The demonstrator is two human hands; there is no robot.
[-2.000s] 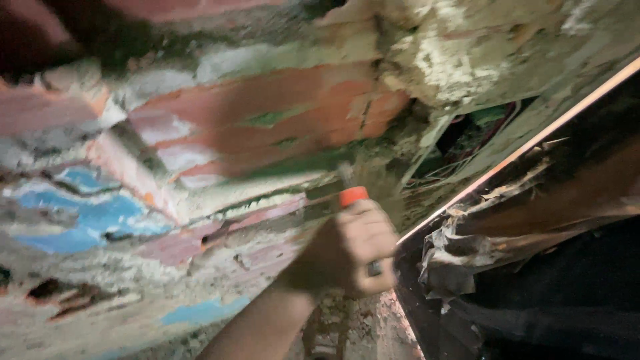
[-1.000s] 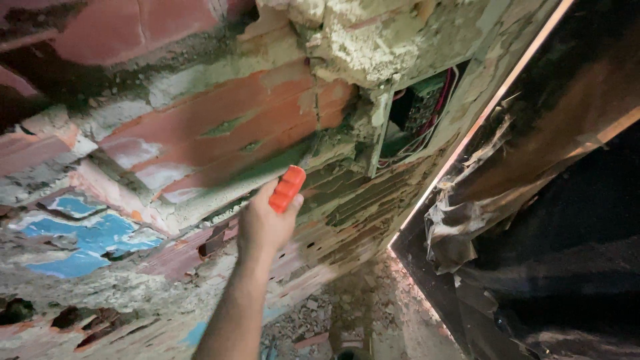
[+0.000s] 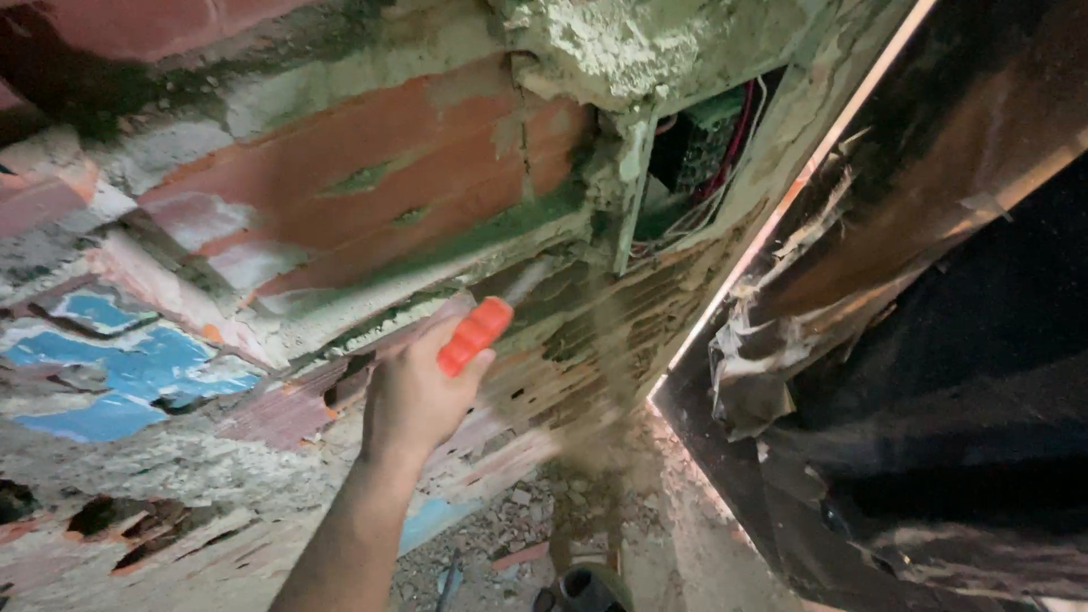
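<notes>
My left hand (image 3: pixel 421 387) is closed around the orange handle of a hand tool (image 3: pixel 476 334), thumb on its right side. A pale, blurred shaft points up and right from the handle towards the broken edge of a brick and mortar wall (image 3: pixel 382 170); whether its tip touches is unclear, and so is the kind of tool. Beyond the tip, up and to the right, an open recess (image 3: pixel 688 170) in the wall holds loose wires. A dusty haze hangs to the right of the handle. My right hand is out of view.
Torn dark sheeting (image 3: pixel 935 340) hangs at the right beside a bright edge (image 3: pixel 739 272). Rubble (image 3: pixel 518 518) lies on the floor at the bottom, near a dark round object (image 3: pixel 586 586). Blue paint (image 3: pixel 127 365) flakes on the wall at left.
The blurred view of two seconds ago has shifted and steadied. My left hand stays on the tool; the shaft, hardly visible a second ago, now shows beyond the handle, with haze beside it.
</notes>
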